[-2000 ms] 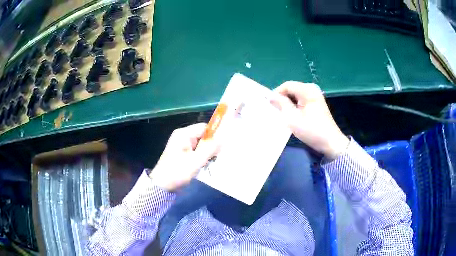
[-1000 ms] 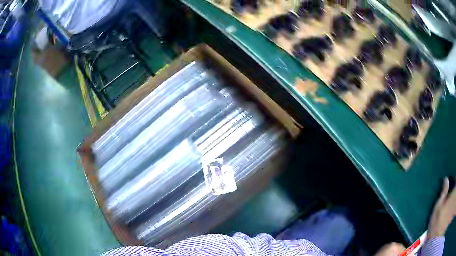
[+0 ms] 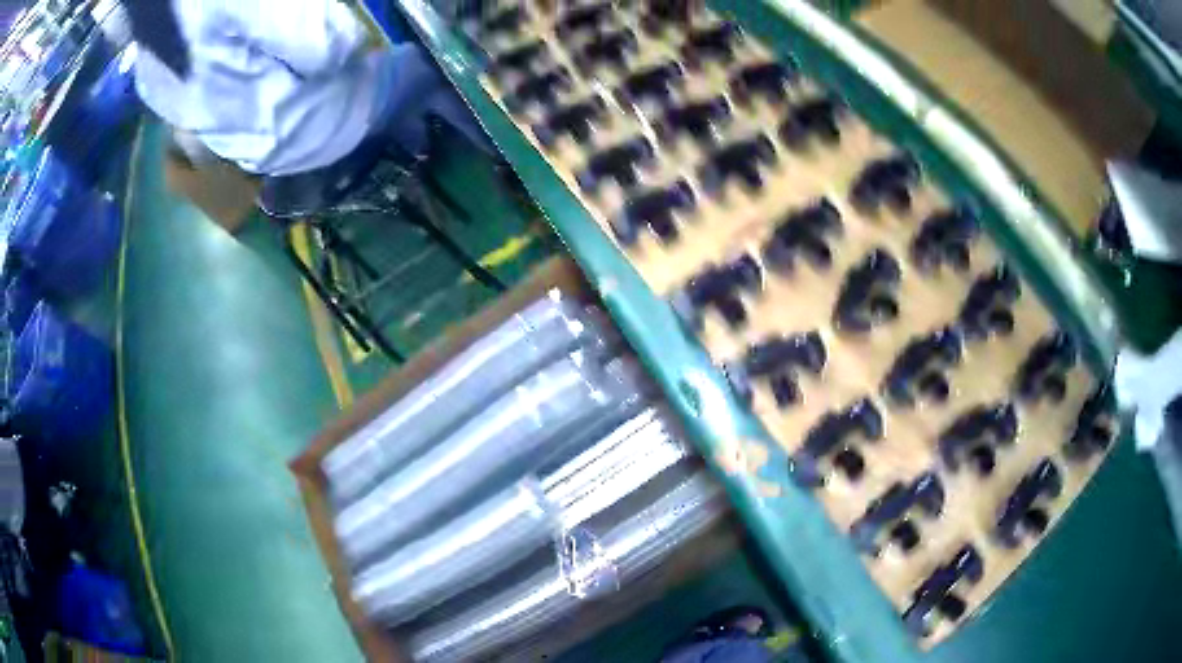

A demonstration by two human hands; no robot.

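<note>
No hand is in the picture. Nearest in front are black moulded parts (image 3: 866,290), curved and set out in rows, each with a small round black piece beside it where it can be made out. They lie on brown cardboard sheets (image 3: 830,376) on the green bench (image 3: 830,596). Below the bench edge stands an open brown carton (image 3: 340,557), packed with shiny clear plastic pieces (image 3: 493,453) nested in rows. The picture is somewhat blurred.
A person in light clothing (image 3: 279,91) sits on a dark-framed stool (image 3: 344,207) at top left. Blue items (image 3: 58,259) line the far left of the green floor (image 3: 208,427). Brown cardboard (image 3: 1024,91) and white sheets (image 3: 1151,214) lie at upper right.
The view has swung left from the lap to the carton and parts rows. Both hands and the white card with orange print, in view earlier, are now out of the picture.
</note>
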